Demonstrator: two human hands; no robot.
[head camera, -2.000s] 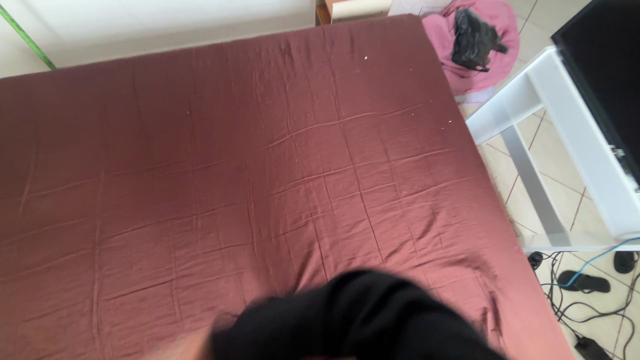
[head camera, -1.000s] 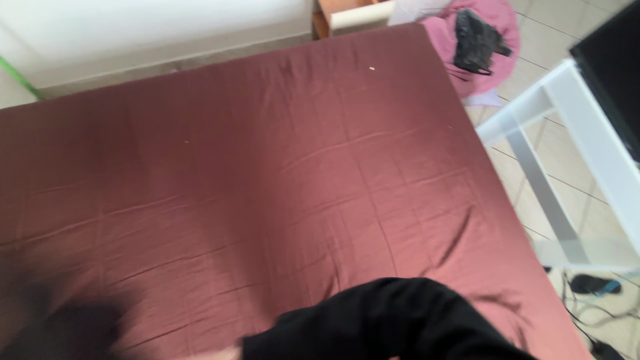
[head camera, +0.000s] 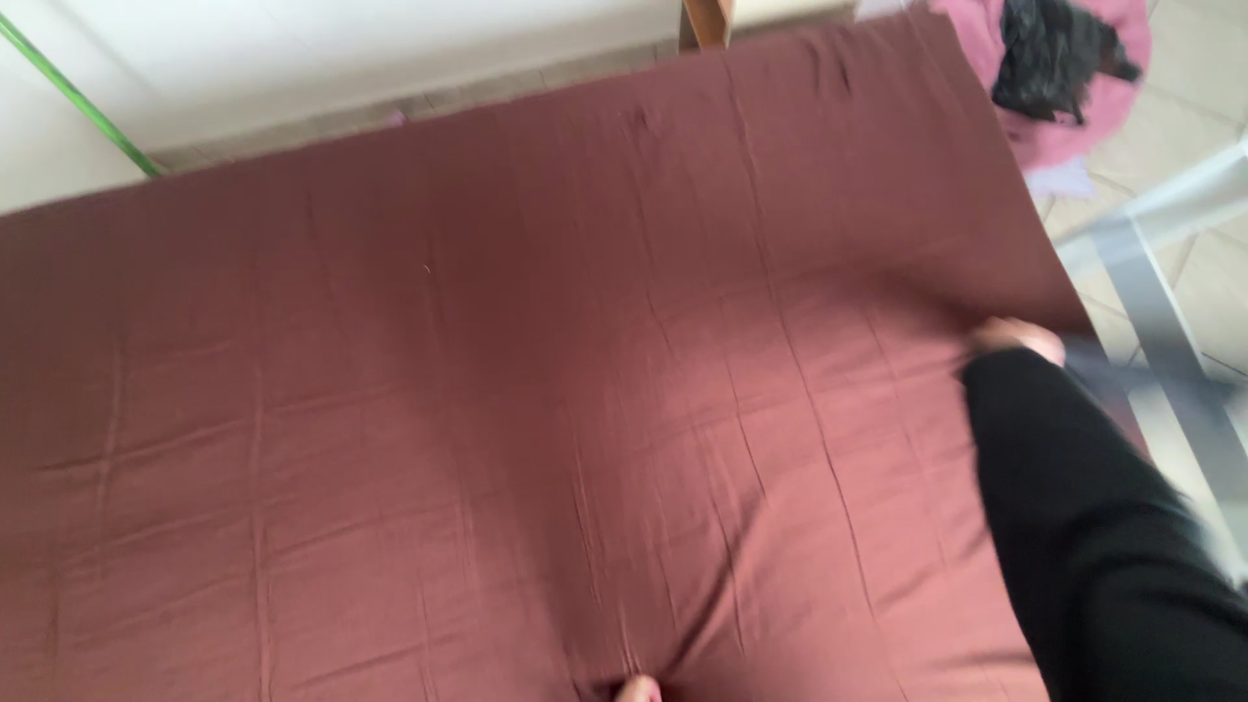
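A wrinkled maroon fitted sheet (head camera: 546, 370) covers the bed. My right hand (head camera: 1019, 336), blurred, is over its right edge, at the end of a black sleeve. A dark, long object (head camera: 1150, 370), too smeared to name, sticks out to the right of that hand and seems held in it; a dark smear also lies over the sheet to its left. Of my left hand (head camera: 640, 689) only a fingertip or thumb shows at the bottom edge, against the sheet where creases run together. The rest of it is hidden.
A white-framed stand (head camera: 1160, 292) stands close beside the bed's right edge. A black plastic bag (head camera: 1048, 58) lies on a pink item (head camera: 1111, 127) past the far right corner. A white wall (head camera: 409, 49), a green pole (head camera: 78, 93) and wooden furniture (head camera: 707, 21) are behind the bed.
The black-sleeved right arm, low across the bottom of the view before, now reaches up along the right side. The dark blur at the lower left is gone. A left fingertip now shows at the bottom.
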